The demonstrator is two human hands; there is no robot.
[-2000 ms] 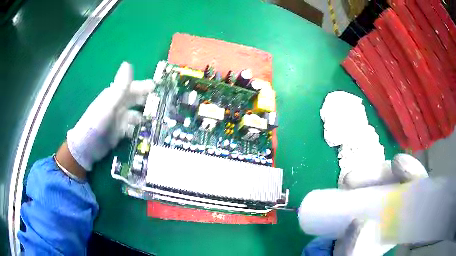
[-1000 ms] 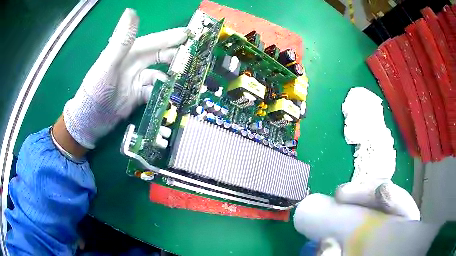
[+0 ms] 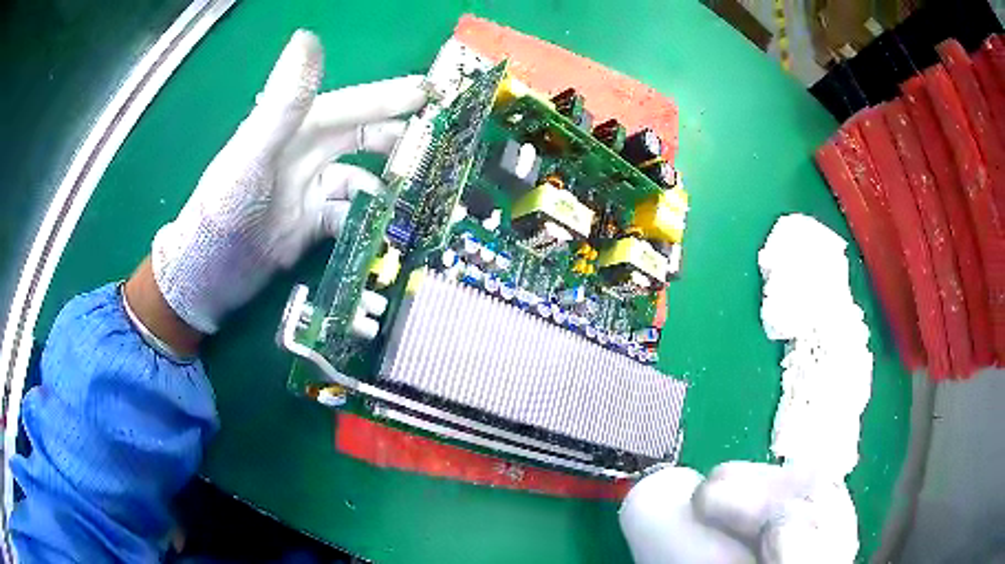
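The green power supply board (image 3: pixel 529 264) lies on a red foam pad (image 3: pixel 441 454), with its ridged heat sink (image 3: pixel 529 358) and pale bent bar toward me. My left hand (image 3: pixel 276 182), in a white glove, has its fingers spread against the board's left side edge by the white connectors. My right hand (image 3: pixel 777 509), also gloved, is at the bottom right, closed around the white glue barrel (image 3: pixel 670 513). The barrel's front end is close to the board's lower right corner. Its rear end is cut off by the frame, and I cannot make out the needle.
A crumpled white cloth (image 3: pixel 818 331) lies on the green mat (image 3: pixel 727 132) right of the board. Stacked red foam pads (image 3: pixel 920 209) stand at the far right. A pale metal rail (image 3: pixel 83 182) curves along the left, beside a dark green surface.
Since two seconds ago the board has turned clockwise and looks nearer. My left hand has moved with its edge. In the last second my right hand and the barrel have moved down toward the frame's edge.
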